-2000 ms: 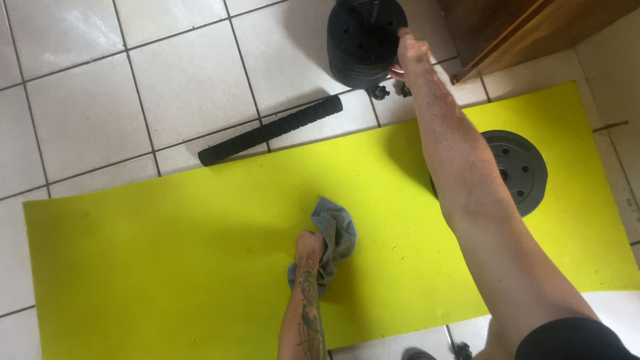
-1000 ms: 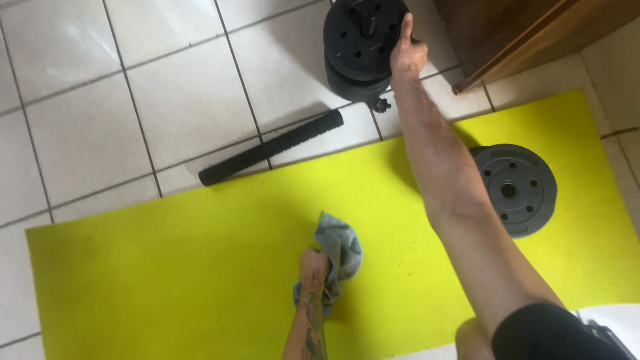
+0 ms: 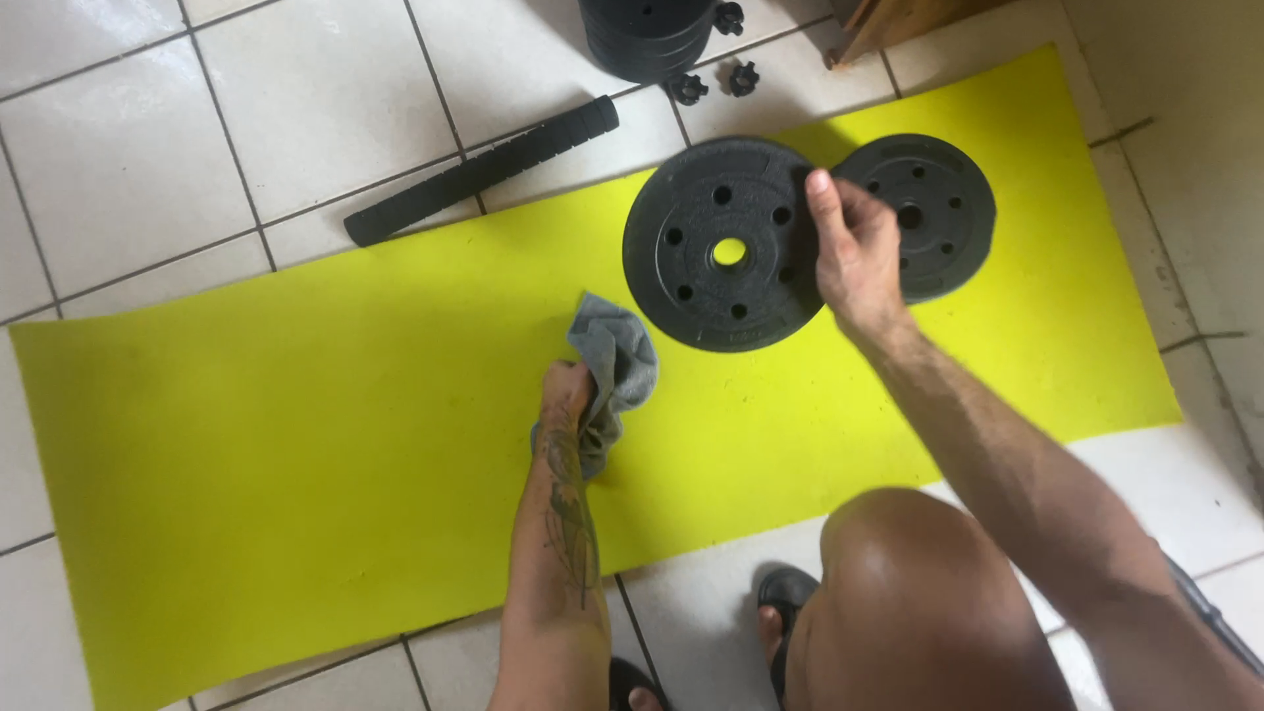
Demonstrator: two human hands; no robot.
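My right hand (image 3: 857, 247) grips the right rim of a black weight plate (image 3: 731, 178), thumb on its upper face, and holds it over the yellow mat (image 3: 296, 444). Through the plate's centre hole the mat shows. Behind my right hand a second, smaller-looking weight plate (image 3: 933, 178) lies on the mat, partly covered by the hand. My left hand (image 3: 566, 390) is closed on a crumpled grey-blue cloth (image 3: 622, 360) near the middle of the mat, left of and below the held plate.
A black foam-like tube (image 3: 484, 173) lies on the tiles along the mat's far edge. Beyond it stand stacked black weight plates (image 3: 647, 44), with star-shaped collars (image 3: 743, 78) beside them. A wooden furniture edge (image 3: 869, 30) is at the top right. My knee (image 3: 908, 563) and sandalled feet are nearby.
My right hand has come from the top of the plate stack back over the mat, now with a plate in it. The left hand still holds the cloth.
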